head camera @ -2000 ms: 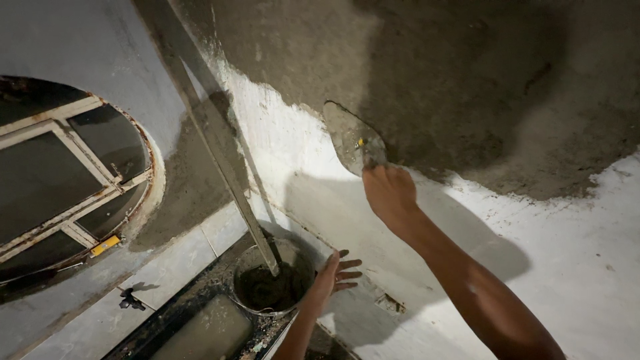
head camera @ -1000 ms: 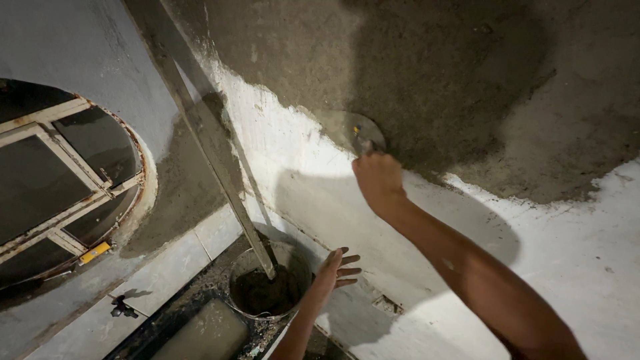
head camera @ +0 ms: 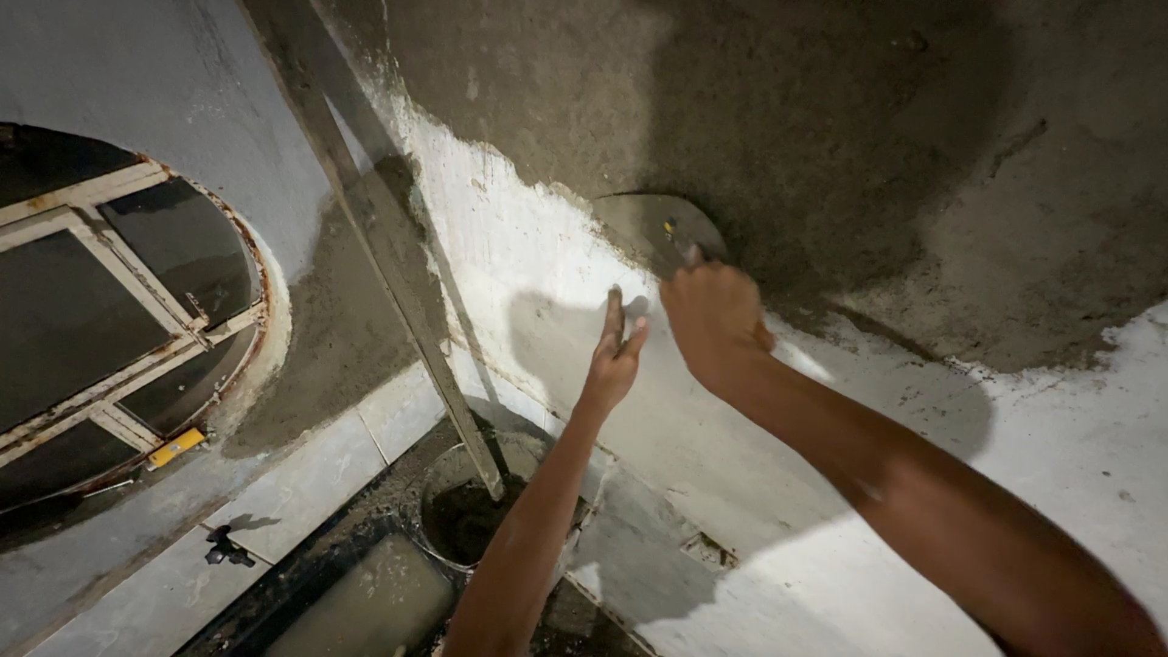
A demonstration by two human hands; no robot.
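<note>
My right hand (head camera: 716,315) is closed around the handle of a plastering trowel (head camera: 662,224), whose broad rounded blade lies at the lower edge of the grey mortar (head camera: 821,137) on the wall. Left of it, my left hand (head camera: 618,351) is raised with some fingers apart, holding nothing, near the white wall surface (head camera: 511,237). Below, a bucket (head camera: 440,529) contains dark mortar, partly hidden by my left forearm. A long straight bar (head camera: 401,306) stands in the bucket and leans up along the wall corner.
A round window with a rusty metal frame (head camera: 137,383) is at the left, with a yellow object (head camera: 177,448) on its lower edge. A black tap (head camera: 226,547) projects from the tiled wall (head camera: 301,474). A basin of cloudy water (head camera: 365,602) lies beside the bucket.
My left hand has risen from beside the bucket towards my right hand. The trowel was higher on the mortar edge, its blade turned differently, and remains in my right hand.
</note>
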